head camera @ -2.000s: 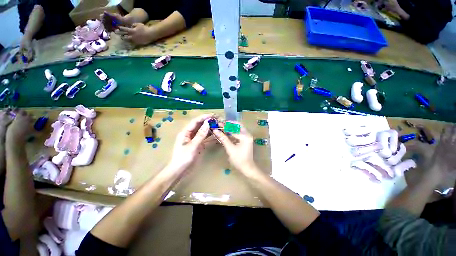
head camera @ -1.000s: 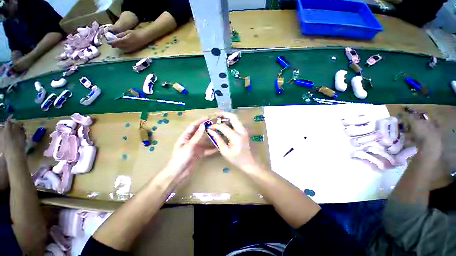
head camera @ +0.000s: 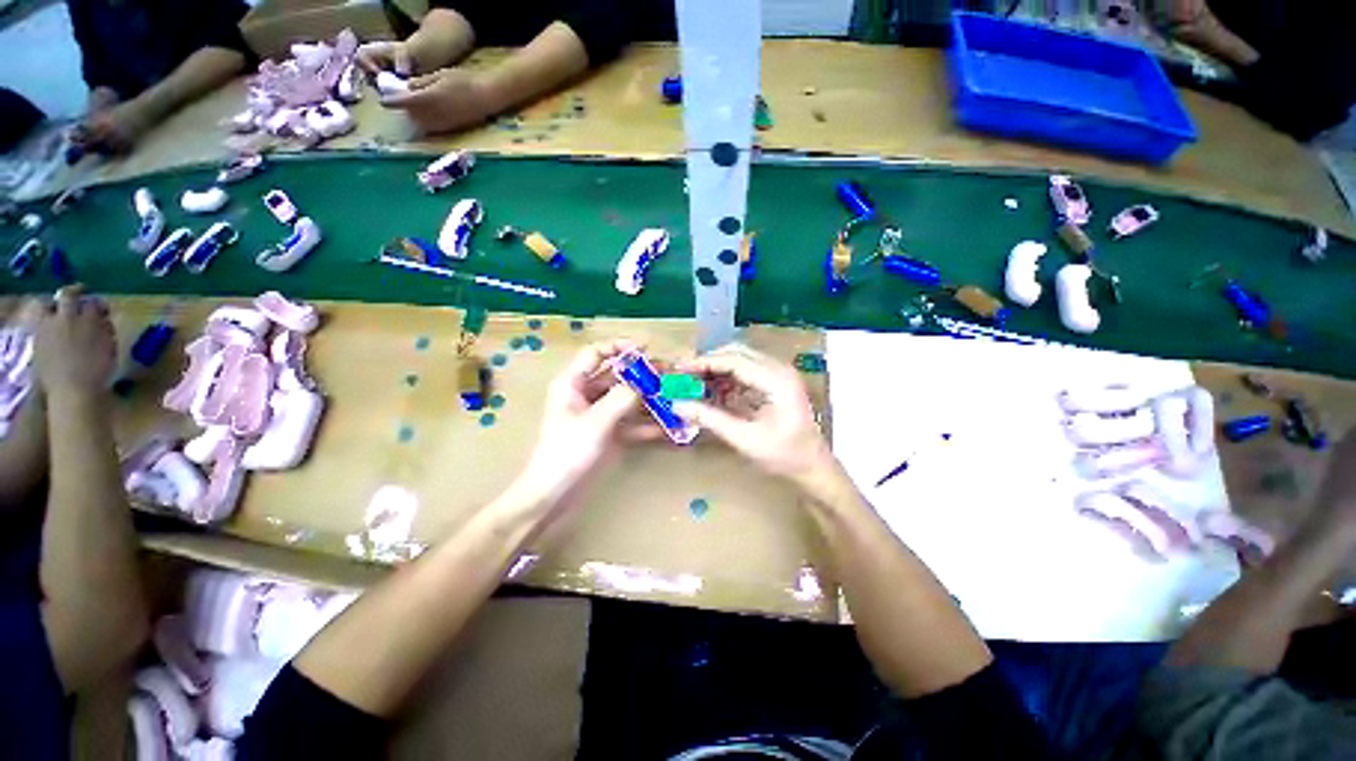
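A part-filled housing (head camera: pixel 651 399) with a pink-white rim and blue battery inside is held tilted between my two hands, above the brown bench. A green circuit board (head camera: pixel 683 387) lies across its right side. My left hand (head camera: pixel 583 424) grips the housing's left side. My right hand (head camera: pixel 766 416) has its fingers at the board and the housing's lower right end; the fingertips partly hide the contact. Any lead wires are too small to make out.
A pale post (head camera: pixel 718 179) rises just beyond my hands, before the green conveyor belt (head camera: pixel 595 223). Housing shells (head camera: pixel 238 394) lie heaped left. A white sheet (head camera: pixel 967 506) with more shells lies right. Other workers' arms (head camera: pixel 82 491) show at both sides. A blue tray (head camera: pixel 1071 89) is on the far bench.
The housing has turned so its blue inside shows, and the green board is visible again beside it. My right hand has opened outward a little. The whole view has shifted, and belt items sit differently.
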